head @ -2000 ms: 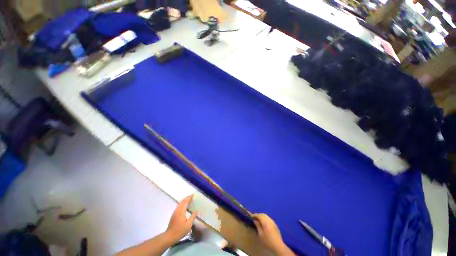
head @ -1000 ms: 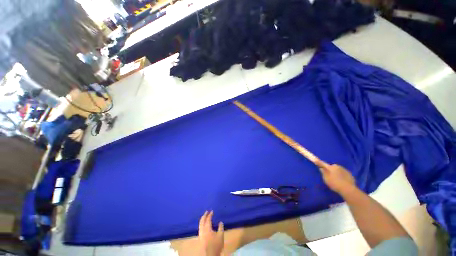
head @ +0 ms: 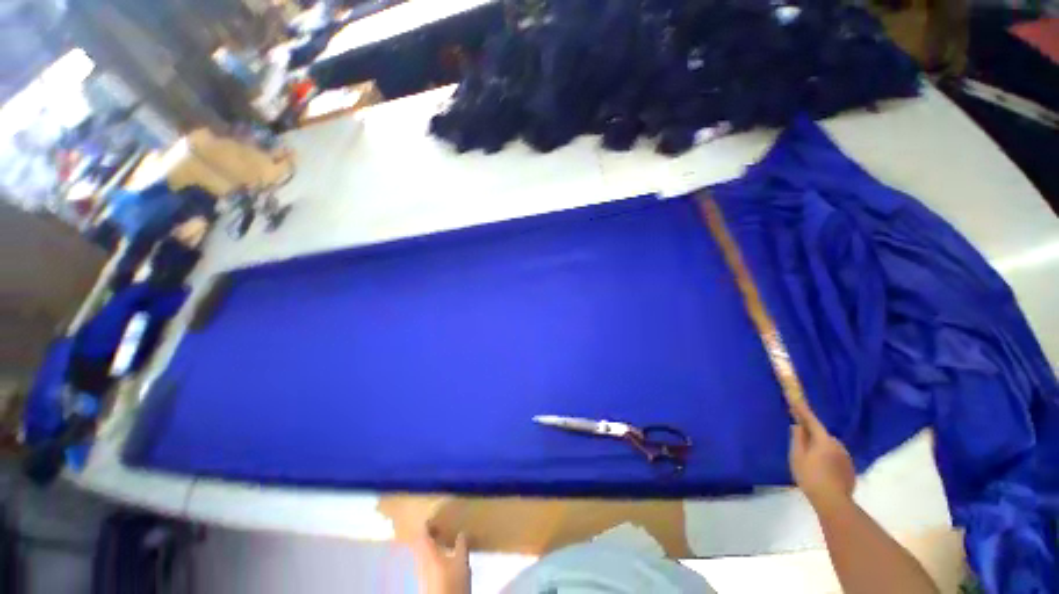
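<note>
Blue fabric (head: 465,348) lies flat in a long lay across the table. At its right end the loose fabric (head: 917,302) is crumpled and hangs over the near edge. My right hand (head: 822,462) holds the near end of a wooden ruler (head: 755,304), which lies across the cloth where the flat part meets the folds. My left hand (head: 446,555) is at the near table edge, off the cloth, partly cut by the frame's bottom, with nothing seen in it. Fabric shears (head: 616,432) with dark reddish handles lie on the cloth between my hands.
A brown cardboard strip (head: 557,524) lies along the near edge of the pale table (head: 383,157). A dark heap of pieces (head: 662,75) stands at the far side. A small grey machine (head: 256,215) stands at the far left. Dark weights (head: 209,304) lie on the lay's left end.
The view has turned toward the right end. The ruler has moved right and swung from along the near edge to across the lay, still in my right hand. My left hand has moved back off the cloth.
</note>
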